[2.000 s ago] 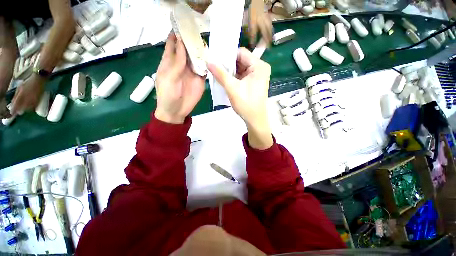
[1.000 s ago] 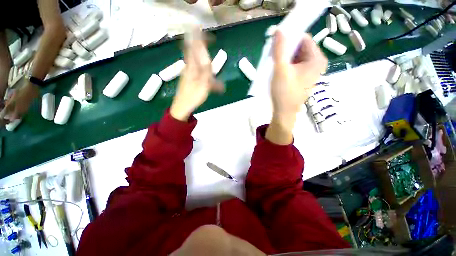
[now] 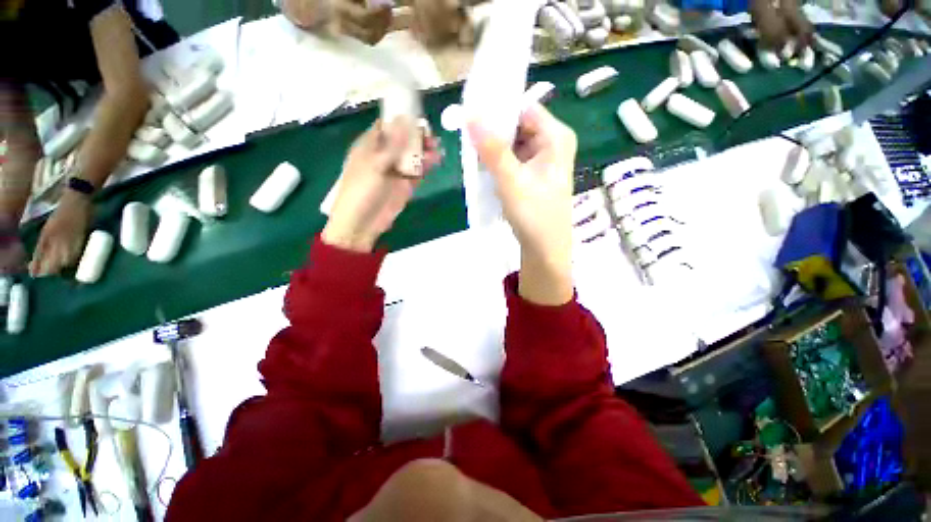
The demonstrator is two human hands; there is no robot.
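My left hand [image 3: 373, 189] holds a white device housing [image 3: 407, 138] upright over the belt; the housing is blurred at its top. My right hand [image 3: 536, 184] holds a long white label strip [image 3: 494, 87] between thumb and fingers, just right of the housing and apart from it. The strip runs up past the frame's top and hangs down below the hand. Whether a label is at my fingertips cannot be told. A small grey pointed blade [image 3: 449, 364] lies on the white bench between my sleeves.
The green conveyor belt [image 3: 255, 229] carries scattered housings. Curved white pieces [image 3: 648, 219] stand in rows at right, near a blue and yellow box [image 3: 815, 250]. A hammer-like tool [image 3: 182, 377] and pliers [image 3: 77, 469] lie left. Another person's arm [image 3: 117, 112] reaches in at upper left; more hands show at top.
My left hand was empty-looking and blurred one second ago and now holds a housing. My right hand and strip moved left. Belt housings have shifted.
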